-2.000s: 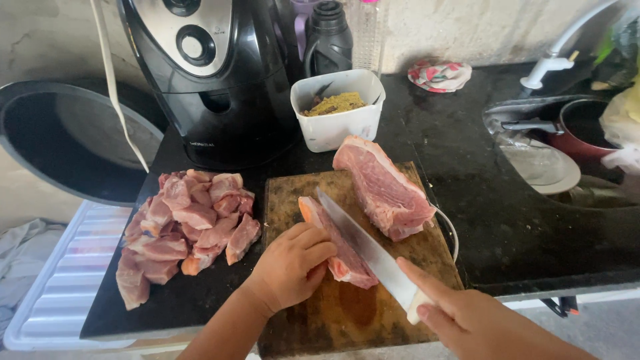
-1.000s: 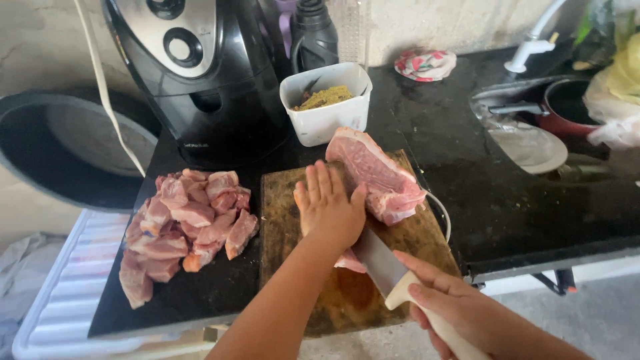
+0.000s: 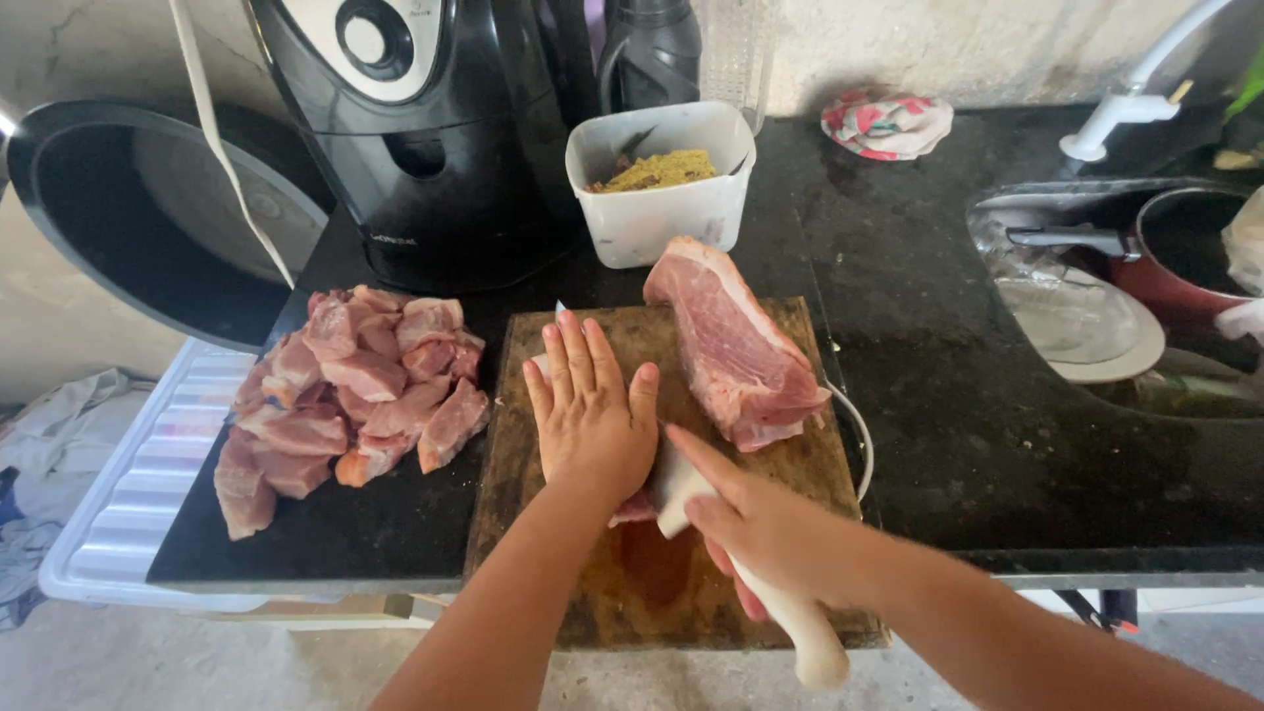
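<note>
My left hand (image 3: 592, 425) lies flat, fingers spread, over a strip of raw meat (image 3: 635, 511) on the wooden cutting board (image 3: 829, 553); most of the strip is hidden beneath it. In my right hand (image 3: 765, 528) is the white handle of a kitchen knife (image 3: 676, 479). Its blade runs under my left hand, with the tip showing just past the fingertips. A large piece of raw meat with a fat edge (image 3: 736, 355) rests at the upper right of the board. Left of the board, cut raw meat chunks (image 3: 370, 385) are piled on the black countertop (image 3: 395, 548).
Behind the board stand a white plastic container (image 3: 667, 222) with yellowish seasoning and a black air fryer (image 3: 444, 188). A crumpled patterned cloth (image 3: 887, 123) lies near the wall. At right, the sink (image 3: 1047, 385) holds a plate and a red pan. A large black basin (image 3: 178, 227) leans at left.
My left hand has gone from gripping the strip with bent fingers to lying flat over it. The knife, earlier seen with its blade bare across the board, now has most of its blade hidden under that hand.
</note>
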